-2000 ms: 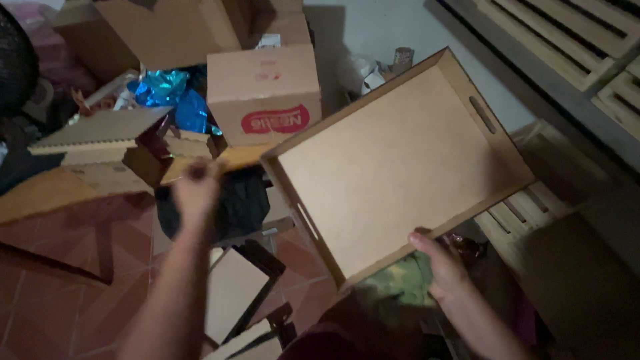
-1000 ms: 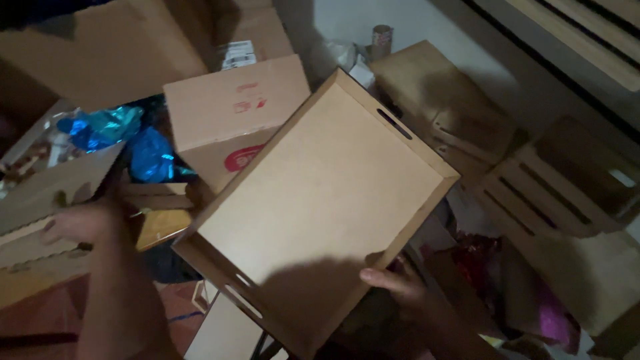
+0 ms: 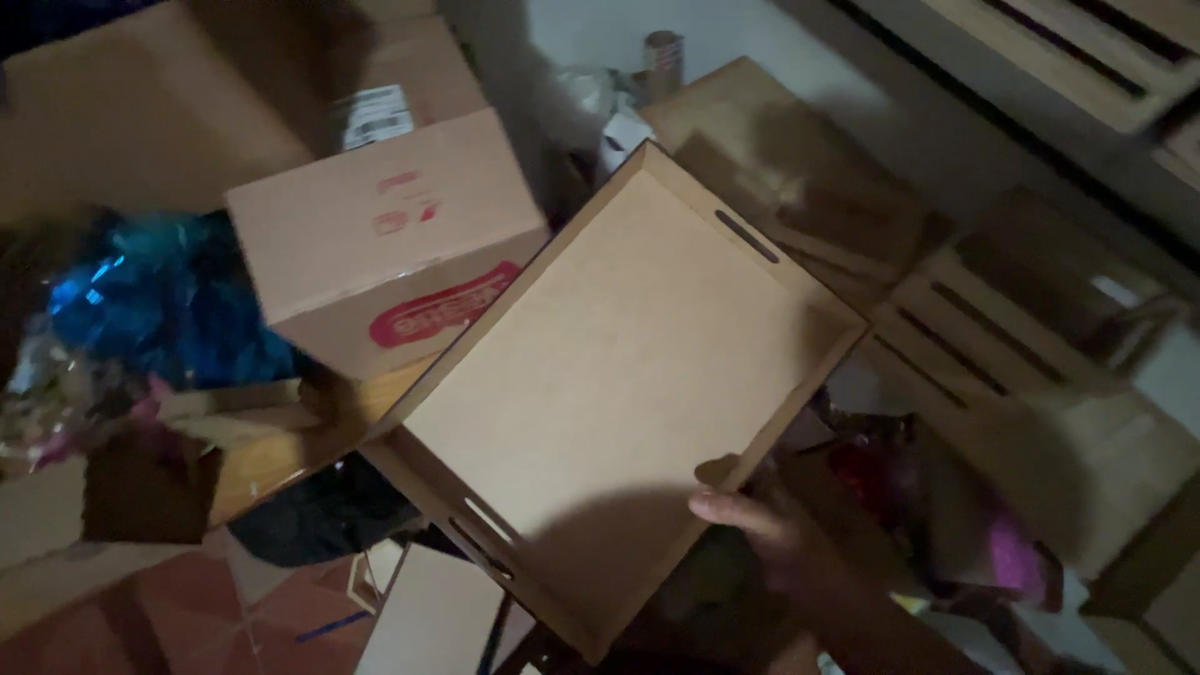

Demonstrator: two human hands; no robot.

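My right hand [image 3: 769, 534] grips the near right side wall of a shallow wooden tray [image 3: 609, 347], the thumb over its rim and the other fingers hidden underneath. The tray is tilted in the middle of the view, with a slot handle in each short end and nothing lying in it. A shadow covers its lower part. Behind its left edge stands a closed cardboard box [image 3: 394, 225] with red print. My left hand is out of the frame.
Crinkled blue foil [image 3: 178, 300] lies at the left by a wooden table edge [image 3: 272, 469]. Slatted wooden crates [image 3: 975, 328] and cardboard fill the right. Below left are a pale panel [image 3: 436, 609] and red floor tiles [image 3: 187, 609].
My left hand, at the left a second ago, has gone out of view. My right hand still holds the tray. The view has shifted since the oldest frame.
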